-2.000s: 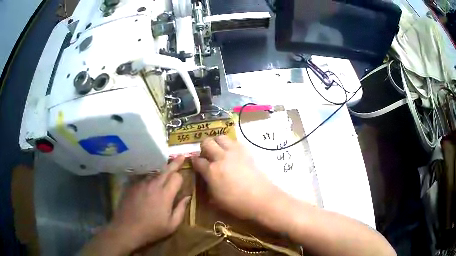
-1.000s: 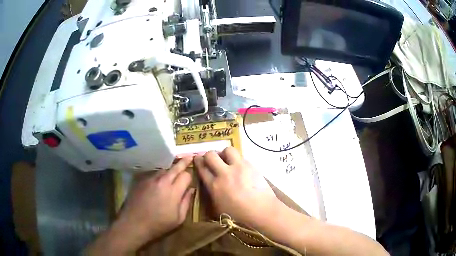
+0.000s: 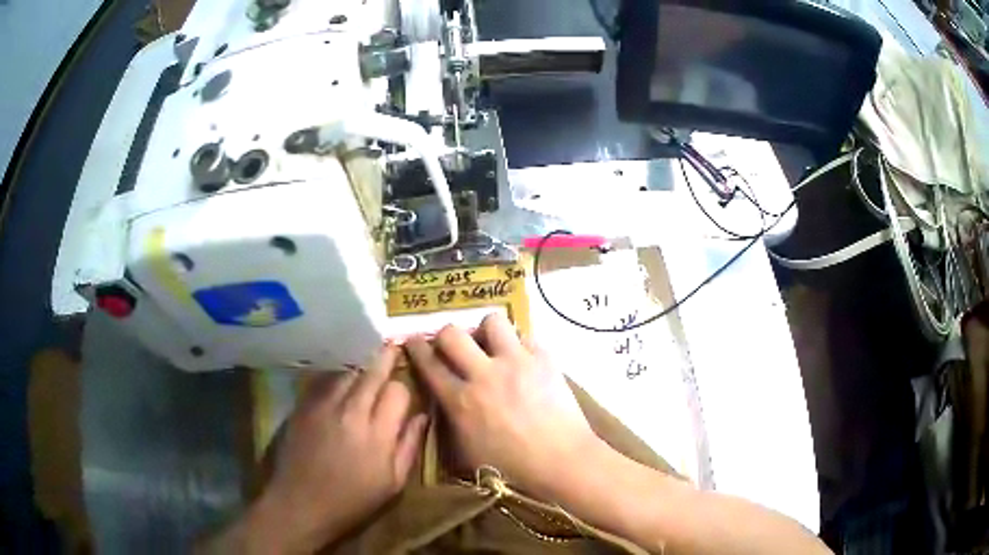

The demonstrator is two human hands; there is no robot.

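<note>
The brown workpiece [image 3: 434,518] lies on the table front, with a narrow tan tape down its middle and a thin cord [image 3: 493,485] bunched on it. Its top edge is at the window of the yellow template clamp [image 3: 523,298], which has black handwriting. A white strip [image 3: 450,323] with a reddish lower line shows in the window. My left hand [image 3: 342,439] and my right hand [image 3: 499,401] lie side by side, fingertips pressing the cloth edge at the window. The fingers hide part of that edge.
The white sewing machine head [image 3: 260,271] stands at left, close to my left hand. A black cord [image 3: 607,328] loops over the handwritten template sheet [image 3: 640,401]. A pink tool [image 3: 564,243], snips [image 3: 710,173] and a control panel [image 3: 748,65] are beyond. Pale cloth pieces [image 3: 922,119] hang far right.
Both hands stay at the cloth edge; the right fingers have drawn down from over the clamp's lower writing, uncovering the white strip. The whole view has shifted slightly.
</note>
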